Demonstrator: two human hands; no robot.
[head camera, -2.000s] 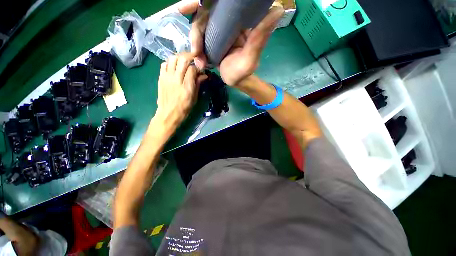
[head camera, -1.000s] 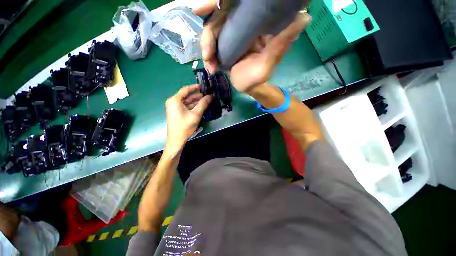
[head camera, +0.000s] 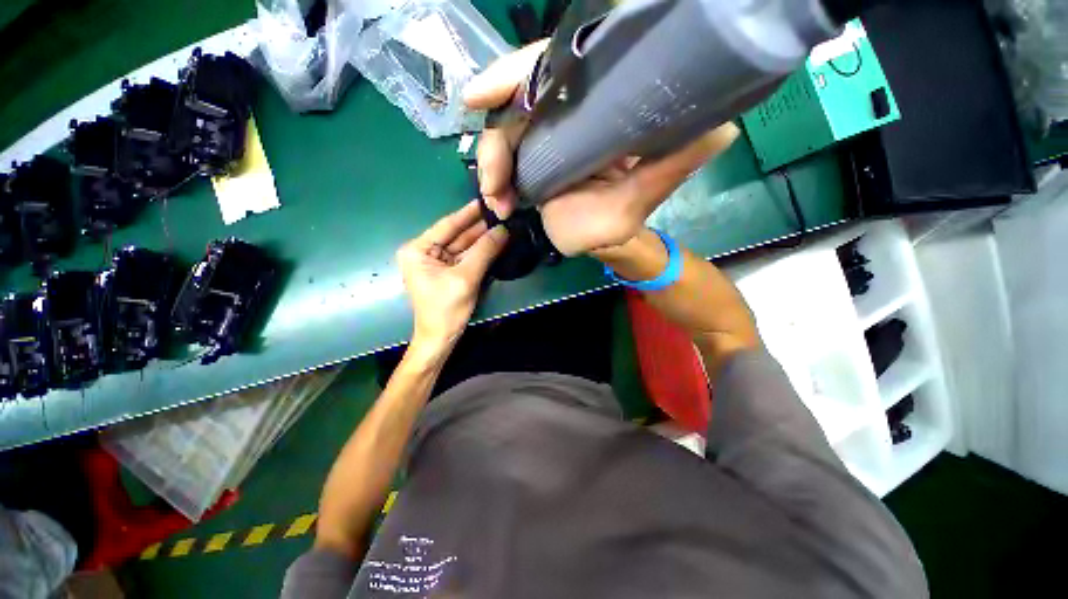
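Note:
A black device housing (head camera: 522, 248) rests at the front edge of the green bench, partly hidden by both hands. My left hand (head camera: 451, 263) holds its left side between thumb and fingers. My right hand (head camera: 586, 193) is wrapped around a thick grey electric screwdriver (head camera: 668, 94), which leans over the housing. The screwdriver tip and any screw are hidden behind the fingers.
Two rows of black housings (head camera: 129, 298) stand on the left of the bench, with a pale paper slip (head camera: 246, 176) beside them. Plastic bags (head camera: 428, 59) lie at the back. A green box (head camera: 820, 100) and white foam tray (head camera: 808, 310) are right.
My left hand moved from near the screwdriver's lower end onto the housing. The screwdriver is tilted further over to the right. The camera view has shifted, so the rows sit further left.

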